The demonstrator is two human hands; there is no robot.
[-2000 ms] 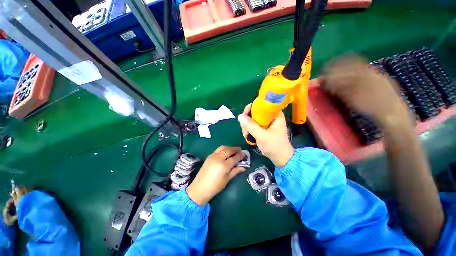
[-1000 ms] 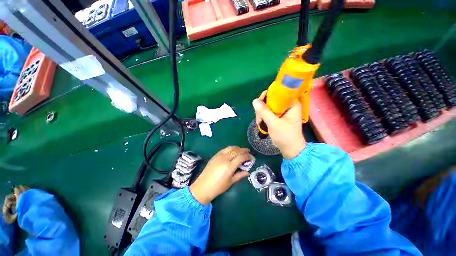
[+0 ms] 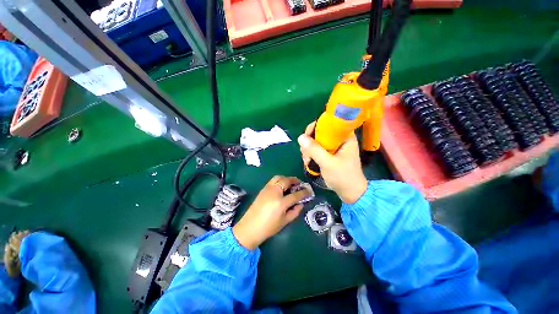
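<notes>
My right hand [image 3: 337,164] grips the yellow-orange electric screwdriver [image 3: 346,111], tilted, with its thick black cable running up. Its tip is hidden behind my hand. My left hand [image 3: 270,210] holds a small silvery flanged unit [image 3: 304,192] on the green bench, partly covered by my fingers, just left of and below the screwdriver. Two more flanged units with round dark centres [image 3: 319,218] lie touching below it. The screw dish is mostly hidden behind my right hand.
A salmon-pink tray [image 3: 409,160] with rows of black round parts [image 3: 439,132] is at right. A second yellow screwdriver [image 3: 372,129] hangs behind. Stacked silvery units [image 3: 226,207], power boxes [image 3: 147,265], a looped cord, white scrap [image 3: 264,138] and metal post [image 3: 111,84] are left. Another person's sleeve [image 3: 56,270] shows lower left.
The other person's arm over the pink tray has withdrawn. My right hand and the screwdriver moved right, uncovering the dish, then back left over it. My left hand stays at the unit.
</notes>
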